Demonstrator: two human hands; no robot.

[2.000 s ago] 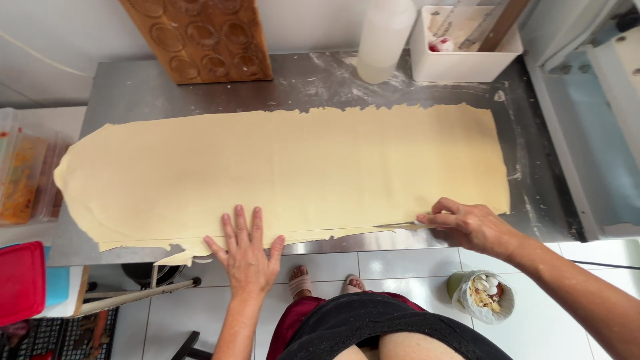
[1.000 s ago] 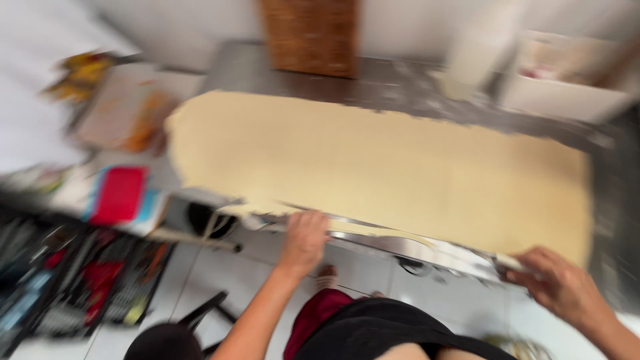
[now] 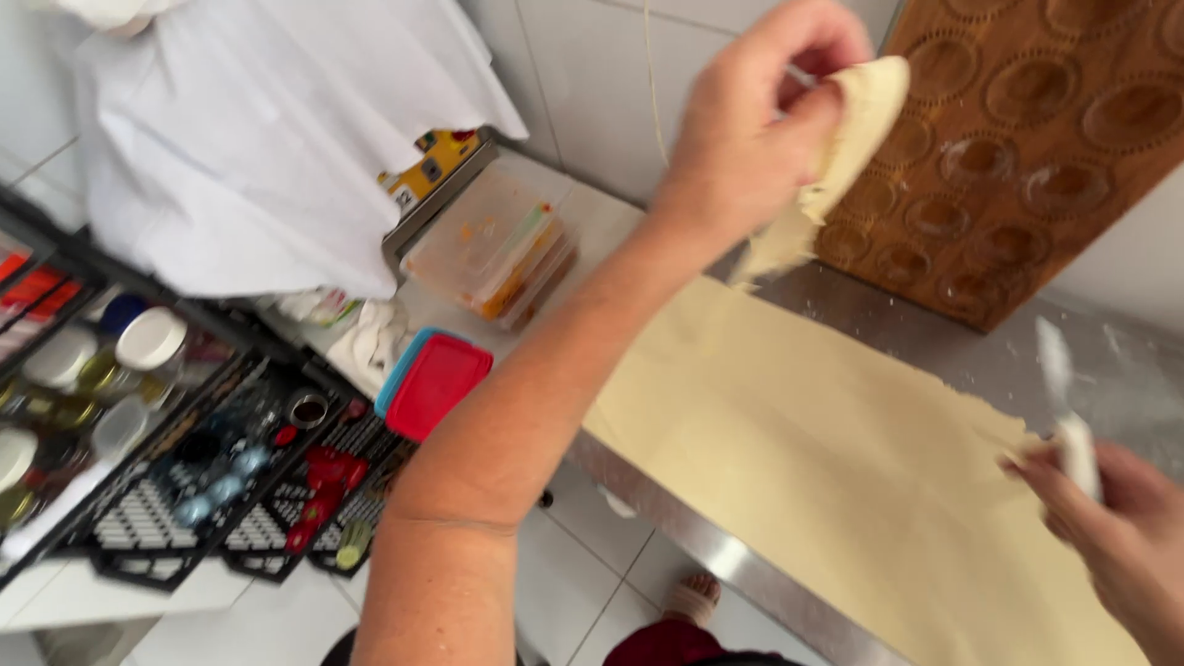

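A long sheet of pale rolled dough (image 3: 795, 416) lies on a stainless steel table (image 3: 731, 555). Raised near the wall, above the sheet's far left part, my left hand (image 3: 758, 120) grips a strip of dough (image 3: 856, 139) that hangs down; whether its lower end touches the sheet is hard to tell. At the right my right hand (image 3: 1101, 518) holds a small knife with a white handle (image 3: 1078, 453), its blurred blade pointing away from me. The fingertips of this hand are by the dough's far edge.
Behind the table leans a wooden board with round carved hollows (image 3: 990, 120). To the left are lidded plastic containers (image 3: 490, 240), a red lid (image 3: 439, 384), a white cloth (image 3: 231, 129) and black crates (image 3: 222, 481) with jars and produce. My sandaled foot (image 3: 692, 597) shows below.
My left hand has risen from the dough's near edge to the far side, now with a strip of dough. My right hand has moved to the far edge. The view has swung left.
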